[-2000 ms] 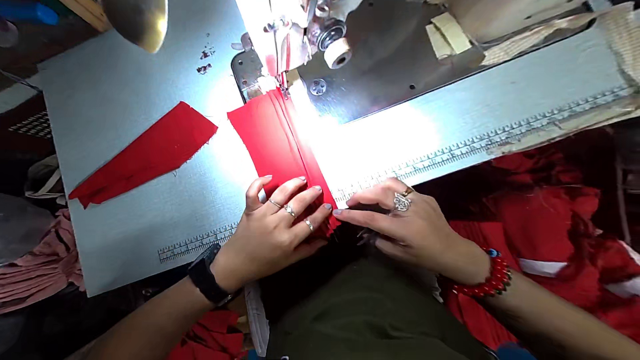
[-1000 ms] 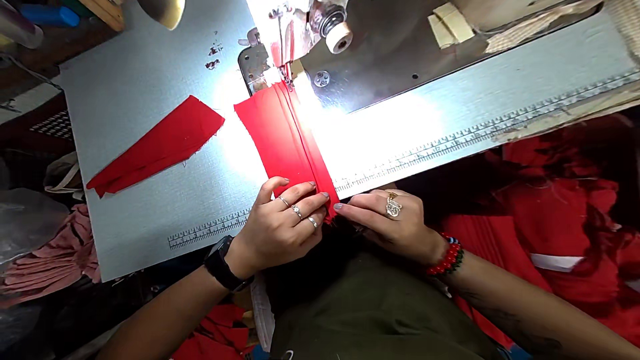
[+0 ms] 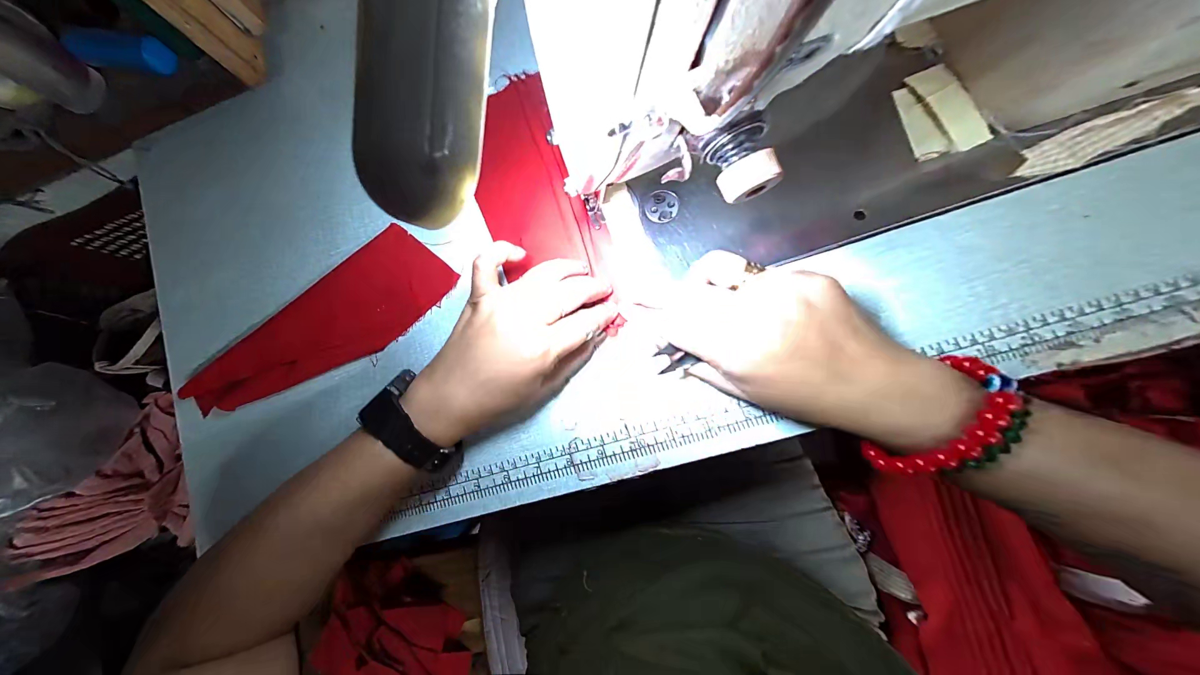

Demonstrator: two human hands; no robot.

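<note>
A strip of red fabric (image 3: 530, 187) runs under the presser foot (image 3: 593, 208) of a sewing machine (image 3: 684, 84), with much of it lying beyond the needle. My left hand (image 3: 530, 328) presses flat on its near end, fingers spread. At that end's corner, my right hand (image 3: 769, 328) has its fingertips near the cloth; glare hides whether they pinch it. A small dark pointed tool (image 3: 677, 359) shows under the right hand, apparently held in its curled fingers. A second red fabric piece (image 3: 328, 319) lies flat to the left of my left hand.
A lamp (image 3: 422, 112) hangs over the table at upper left. Printed measuring scales (image 3: 600, 455) run along the table's front edge. Pale folded scraps (image 3: 940, 112) rest on the machine bed. Pleated red cloth (image 3: 966, 572) hangs below at right, and pink cloth (image 3: 122, 497) lies at far left.
The red strip has moved away from me under the presser foot, and both hands have come closer to the needle. The view has shifted nearer to the table.
</note>
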